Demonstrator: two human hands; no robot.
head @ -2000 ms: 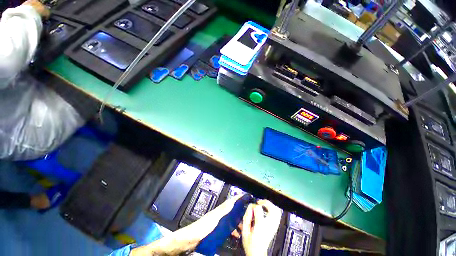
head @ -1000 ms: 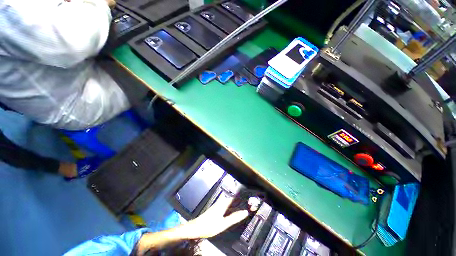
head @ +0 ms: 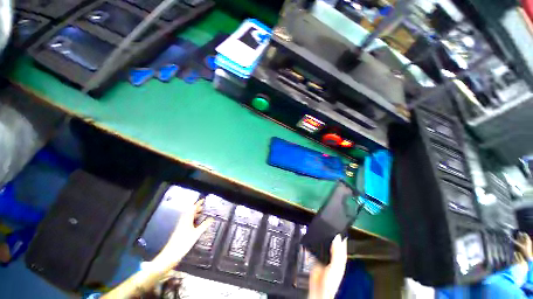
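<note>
My right hand (head: 333,266) holds a dark phone-size slab (head: 332,217) by its lower end, tilted above the bench's front edge; blur hides which part it is. My left hand (head: 186,232) is over the left part of a black foam tray (head: 221,273) below the bench edge, fingers apart, beside a smooth back cover (head: 168,215) in the first slot. Open-backed phone bodies (head: 241,238) with pale labels lie in several slots to its right.
The press (head: 327,96) stands at the bench's back, with blue sheets (head: 304,159) before it and a light-blue stack (head: 377,175) at its right. Trays stand far left and right. A black box (head: 76,228) is lower left. Another person's hand (head: 522,245) shows far right.
The view has swung right. My hands were close together over the tray; my right hand has moved right and up with the dark slab, and my left hand is now at the tray's left slots.
</note>
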